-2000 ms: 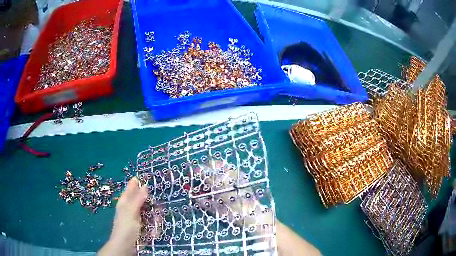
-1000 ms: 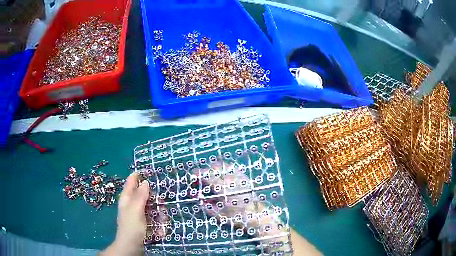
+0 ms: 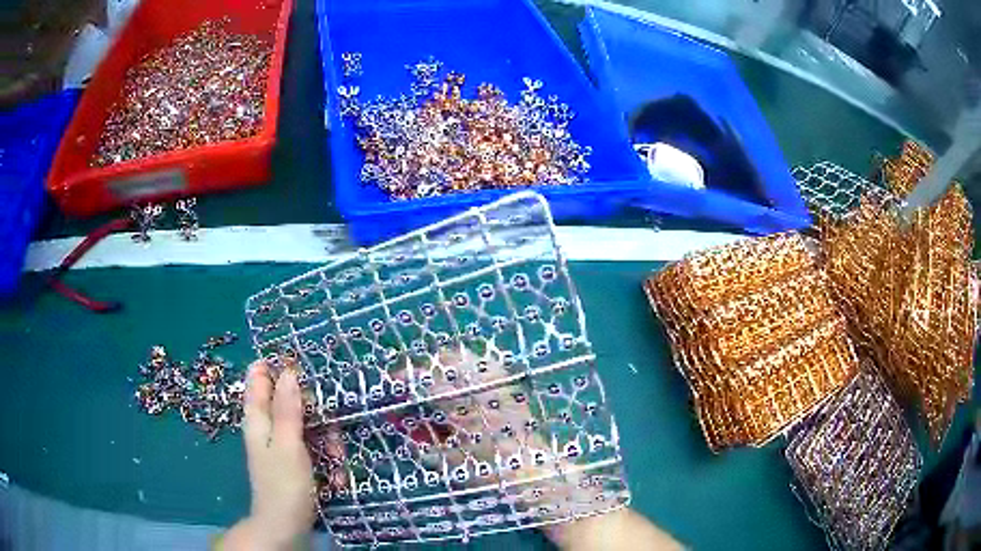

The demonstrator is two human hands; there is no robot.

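A silver sprue frame (image 3: 430, 355) stands tilted in front of me, a grid full of small ringed parts. My left hand (image 3: 282, 441) grips its left edge, thumb and finger on the near face. My right hand (image 3: 484, 431) is behind the frame, seen blurred through the grid, its wrist showing below the lower right corner. Dark red handles of sprue nippers (image 3: 432, 431) show through the grid in this hand; their jaws are hidden. A loose pile of cut parts (image 3: 188, 387) lies on the green mat left of my left hand.
A red bin (image 3: 161, 181) and a middle blue bin (image 3: 473, 205) hold small parts. A right blue bin (image 3: 742, 215) holds dark and white items. Gold frames (image 3: 753, 339) are stacked at right beside silvery ones (image 3: 857, 457). A red-handled tool (image 3: 81, 264) lies at left.
The frame has risen and tilted, so its top edge now overlaps the middle blue bin's front and its bottom edge shows. Both hands moved with it. The bins and stacks shifted slightly right in view.
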